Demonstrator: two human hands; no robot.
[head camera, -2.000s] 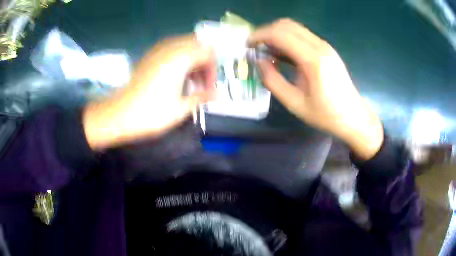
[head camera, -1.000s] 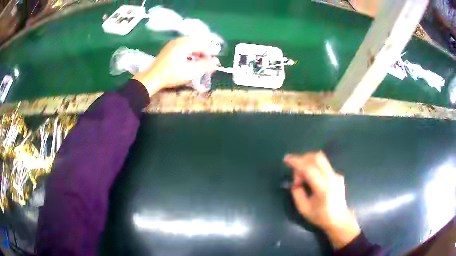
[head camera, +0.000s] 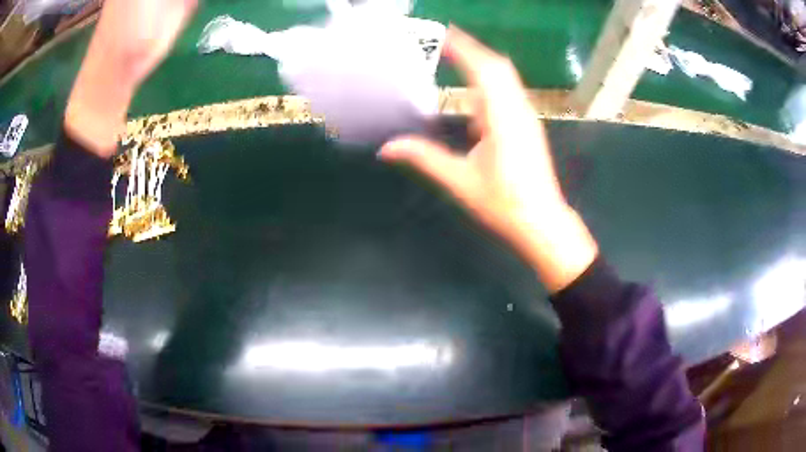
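A blurred white object (head camera: 367, 84), apparently a socket housing, is over the pale rail at the upper middle. Part of a ribbed white edge shows at its right, near my right index finger. My right hand (head camera: 504, 163) is right of it, with thumb and index finger spread beside its edge; contact or grip is unclear. My left hand (head camera: 133, 57) is at the upper left, apart from it, its fingers cut off by the top edge and blurred.
The pale rail (head camera: 230, 116) separates the bright green belt from the dark green bench (head camera: 353, 265). A white post (head camera: 627, 57) stands at the upper right. Brass strips with white wires (head camera: 141, 194) lie at left. Clear plastic wrap (head camera: 234, 35) and another bundle (head camera: 711, 71) lie on the belt.
My left hand has moved left and up, off the plastic-wrapped bundle. My right hand has moved up from the bench to the white object at the rail. The view has shifted.
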